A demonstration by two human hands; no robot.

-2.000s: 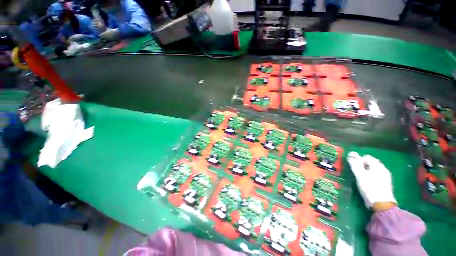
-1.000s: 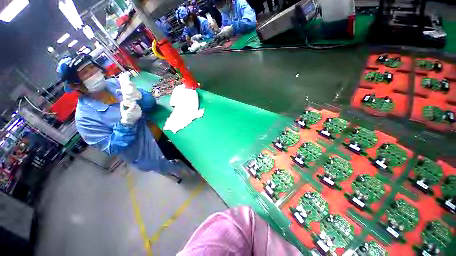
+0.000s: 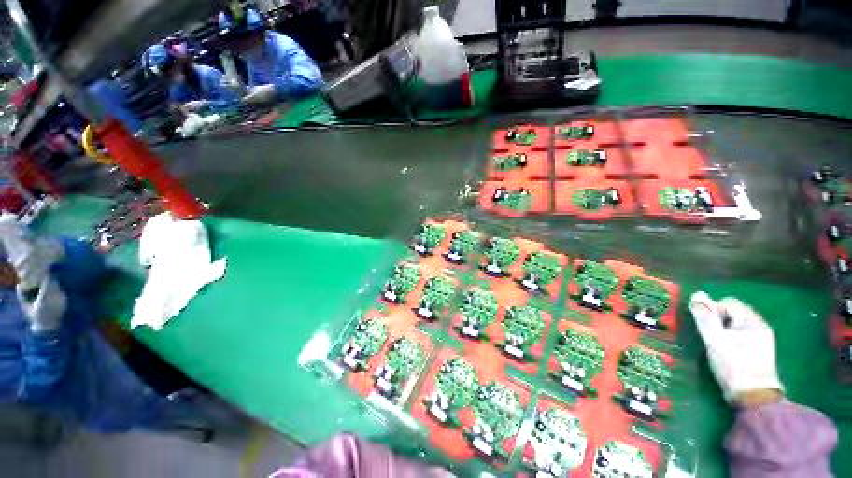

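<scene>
The near clear blister tray (image 3: 319, 347) lies on the bright green mat, with rows of green circuit boards (image 3: 520, 329) over a red-orange backing. The boards fill it, and its edges shine. My right hand (image 3: 738, 344), in a white glove, rests beside the tray's right edge. Its fingers are loosely bent with a small gap at the thumb, and nothing shows in it. My left hand is out of the picture; only a pink sleeve (image 3: 366, 459) shows at the bottom edge.
A second tray (image 3: 663, 147) behind holds several boards and has empty red pockets. Another tray (image 3: 834, 238) is cut off at the right. A white cloth (image 3: 177, 266) lies by an orange-red post (image 3: 149, 168). A white bottle (image 3: 441, 58) and black fixture (image 3: 532, 56) stand behind. A blue-coated person (image 3: 70, 327) is at left.
The view has swung left and back to the right, so my right hand shows again. It stays beside the near tray. The boards look unchanged.
</scene>
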